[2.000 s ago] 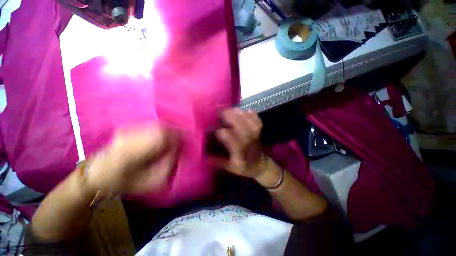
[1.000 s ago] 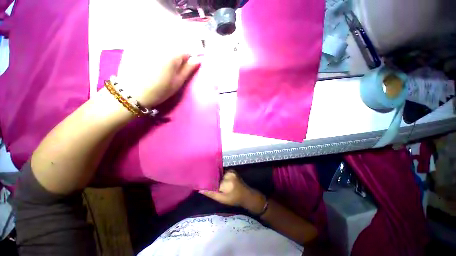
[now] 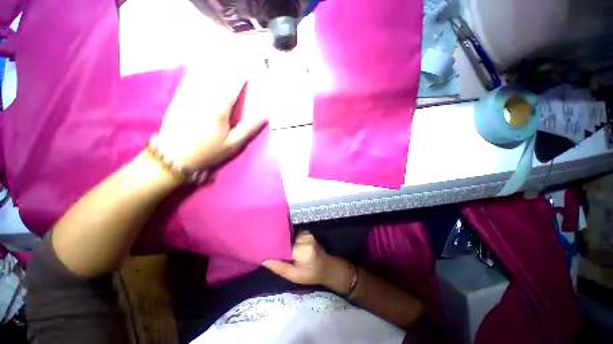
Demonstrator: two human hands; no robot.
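Observation:
A magenta fabric panel (image 3: pixel 235 215) lies left of the needle area and drapes over the table's front edge. My left hand (image 3: pixel 208 127) rests on it with fingers spread, near the bright glare under the sewing machine head (image 3: pixel 283 32). My right hand (image 3: pixel 306 261) pinches the panel's lower right corner below the table edge. The presser foot and needle are lost in the glare. A narrow magenta strip (image 3: pixel 366 127) lies flat to the right of the needle area, untouched.
Large magenta panels (image 3: pixel 60 121) lie at far left. A pale blue tape roll (image 3: pixel 505 117), dark blue snips (image 3: pixel 476 54) and pale blue scraps (image 3: pixel 438 64) are at right. A measuring tape (image 3: pixel 376 203) runs along the front edge. Dark magenta cloth (image 3: pixel 524 262) hangs over a white box (image 3: pixel 470 289).
Since one second ago, my left hand has shifted slightly down and left and its fingers have spread. My right hand still pinches the corner. Earlier, both hands were blurred, handling the fabric near the front edge.

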